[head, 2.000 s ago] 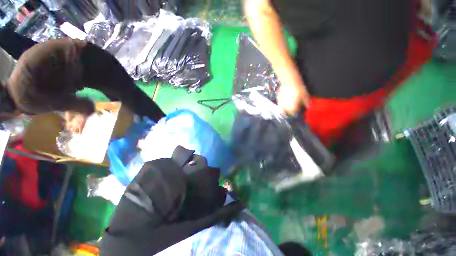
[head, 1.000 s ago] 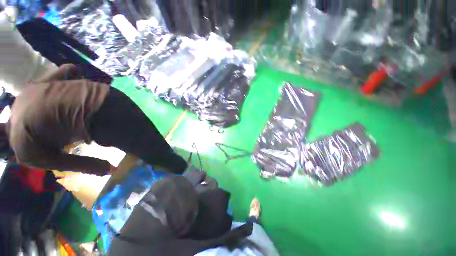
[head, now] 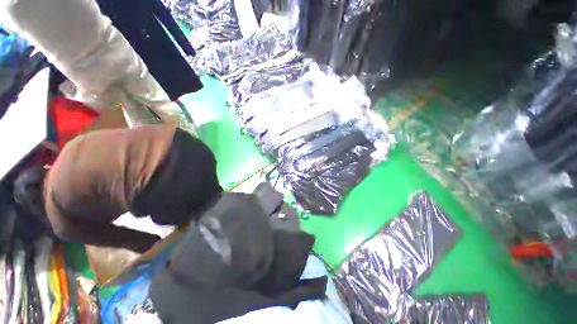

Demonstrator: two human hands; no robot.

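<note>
A black garment forms a soft bundle low in the middle of the view, in front of my light blue clothing. A folded end with a small shiny spot stands up at its upper right. Neither of my hands shows; the bundle may cover them. Part of a blue plastic sack shows at the bundle's lower left.
A bending person in a brown top is close at left over a cardboard carton. Another person in a pale top stands behind. Polybagged garments lie on the green floor ahead; more lie at right. Bagged garments are far right.
The view has swung to the right and forward, so the floor piles sit lower and nearer. The person in dark and red seen at first is out of view. The black bundle stays in front of me.
</note>
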